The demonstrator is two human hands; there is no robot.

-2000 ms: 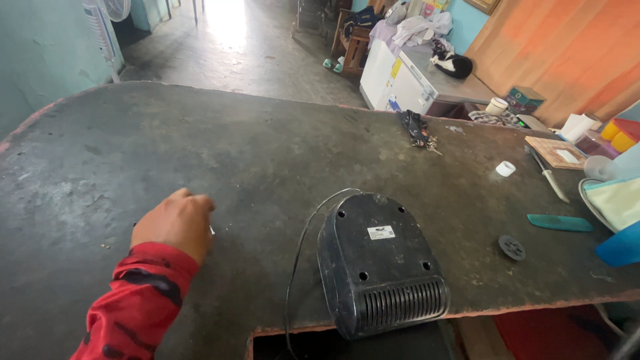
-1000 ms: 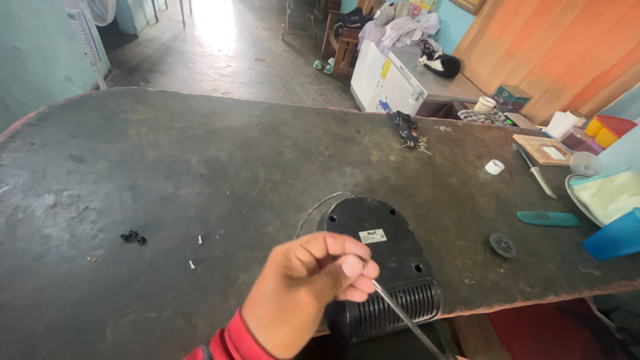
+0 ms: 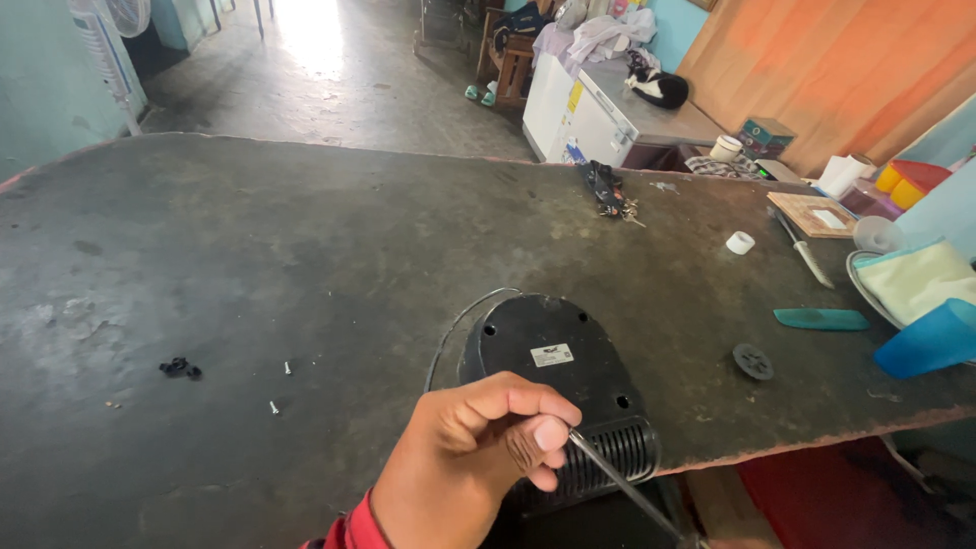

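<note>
My left hand (image 3: 488,450), in a red sleeve, pinches the tip end of a thin metal screwdriver shaft (image 3: 625,484) above the vented end of a black plastic appliance base (image 3: 549,381). Only a sliver of my right hand (image 3: 736,544) shows at the bottom edge, by the shaft's lower end; its grip is hidden. The base has screw holes, a label and a thin cable (image 3: 450,335) at its left. Two small screws (image 3: 288,369) (image 3: 274,408) lie apart on the dark countertop (image 3: 343,244), with small black parts (image 3: 181,369) to their left.
To the right lie a round grey plastic disc (image 3: 753,361), a teal comb-like piece (image 3: 820,319), a white roll (image 3: 740,243), a knife (image 3: 804,252) and a blue cup (image 3: 930,339). Keys (image 3: 625,210) rest near the far edge. The counter's near edge (image 3: 823,440) runs below.
My left hand has moved right, from the bare counter to over the appliance base, and holds the shaft's tip end. Two screws and small black parts came into sight where the hand was.
</note>
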